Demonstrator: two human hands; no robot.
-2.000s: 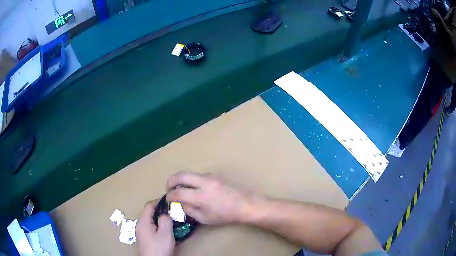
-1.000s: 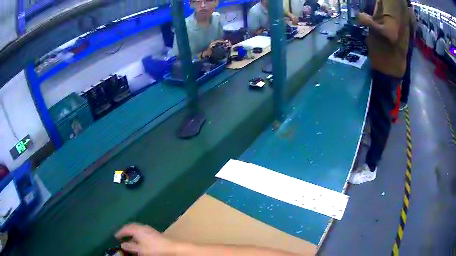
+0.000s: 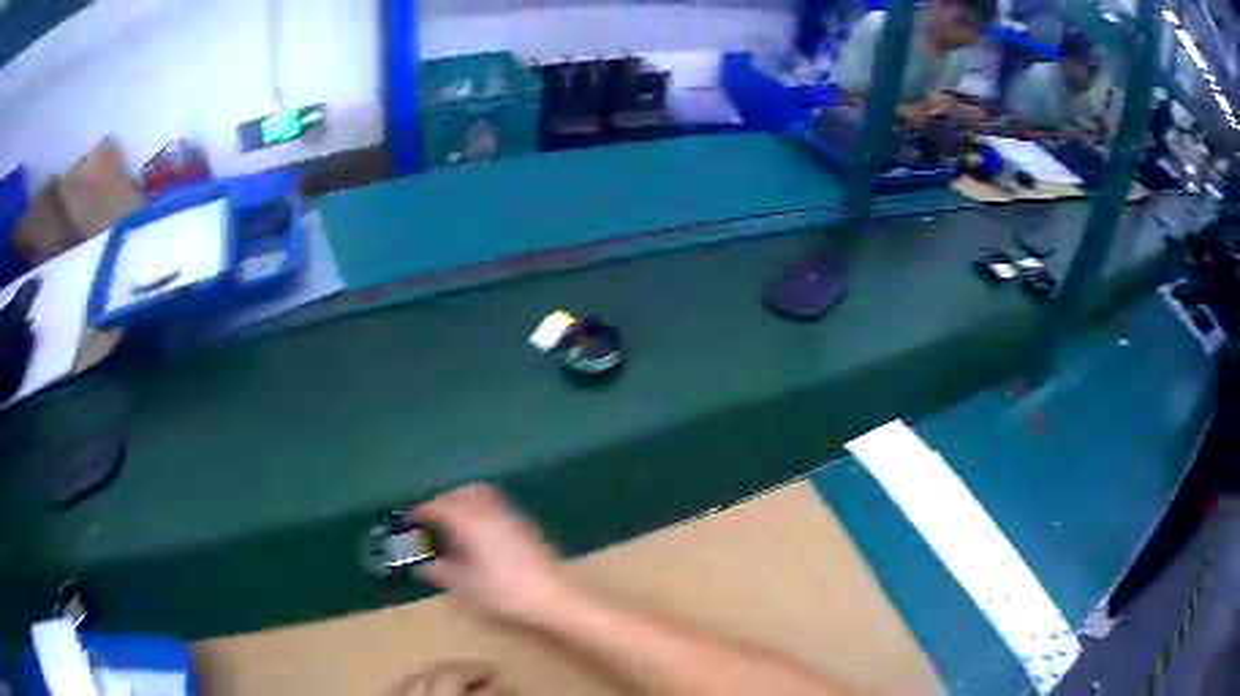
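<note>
My right hand (image 3: 483,544) reaches over the near side of the dark green belt, its fingertips at the right edge of a part-finished unit (image 3: 403,544). The unit is round and black with a white and yellow patch; its lower part is blurred. The hand seems to grip its edge. My left hand (image 3: 446,679) shows only as fingers at the bottom edge, over the tan cardboard (image 3: 762,578); whether it holds anything is hidden. Another part-finished unit (image 3: 593,352) with a white piece beside it lies further back on the belt.
Black flat oval pieces (image 3: 808,288) lie on the belt (image 3: 326,408). A white strip (image 3: 966,551) crosses the teal bench. A blue bin (image 3: 136,673) stands lower left, a blue tray (image 3: 204,258) upper left. Green posts (image 3: 1104,170) rise at right. People sit across the belt.
The view has swung left and down from the aisle. Two seconds ago both hands held a round housing over the cardboard; now my right hand is at a unit on the belt.
</note>
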